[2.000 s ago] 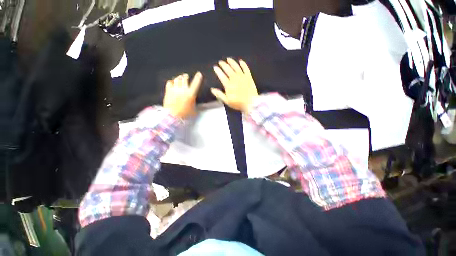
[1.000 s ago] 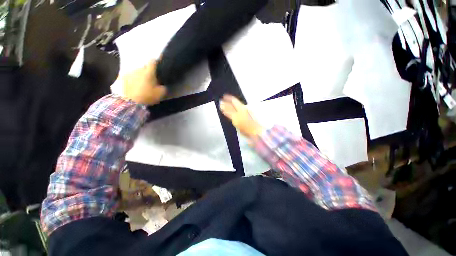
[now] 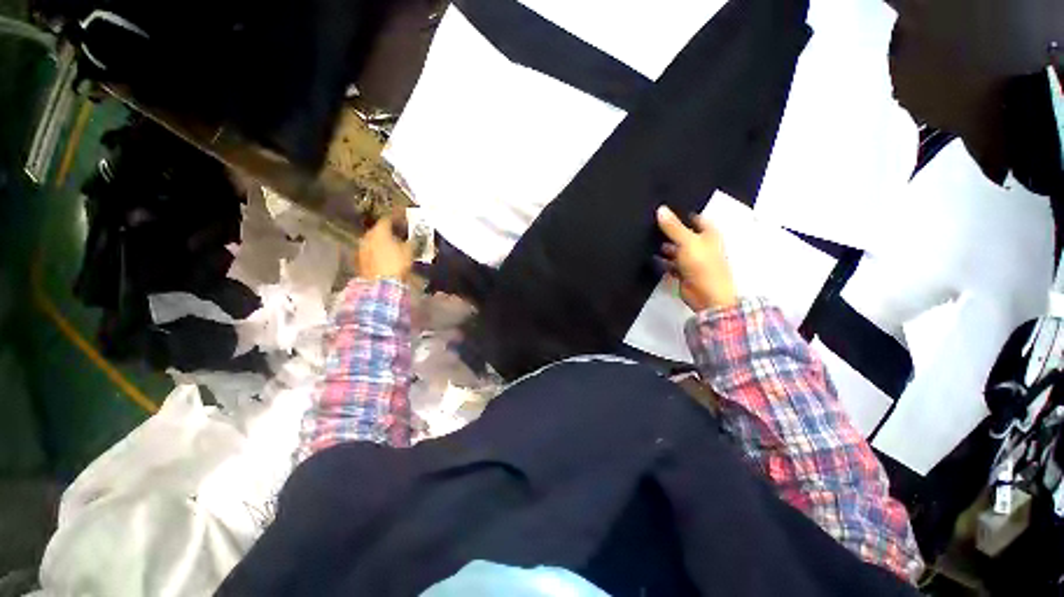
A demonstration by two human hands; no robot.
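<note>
A long black cut panel [image 3: 653,175] lies diagonally across the pieces in front of me. White-faced pieces [image 3: 496,134] lie on both sides of it, some on black cloth. My right hand [image 3: 698,259] rests at the panel's right edge beside a white piece [image 3: 776,262], thumb and fingers apart. My left hand [image 3: 385,251] is at the table's near edge, left of the panel. A small white tag [image 3: 421,233] is beside its fingers; whether the hand grips it is unclear.
White scraps [image 3: 274,292] and a bulky off-white sack [image 3: 152,484] are below the table edge at left. A large black heap [image 3: 245,70] is at upper left. Narrow black and white strips [image 3: 1021,408] and a small beige box [image 3: 1001,521] are at right.
The view has turned left, showing more floor. My left hand has let go of the dark cloth and moved to the table edge. The black cloth now lies flatter across the pieces.
</note>
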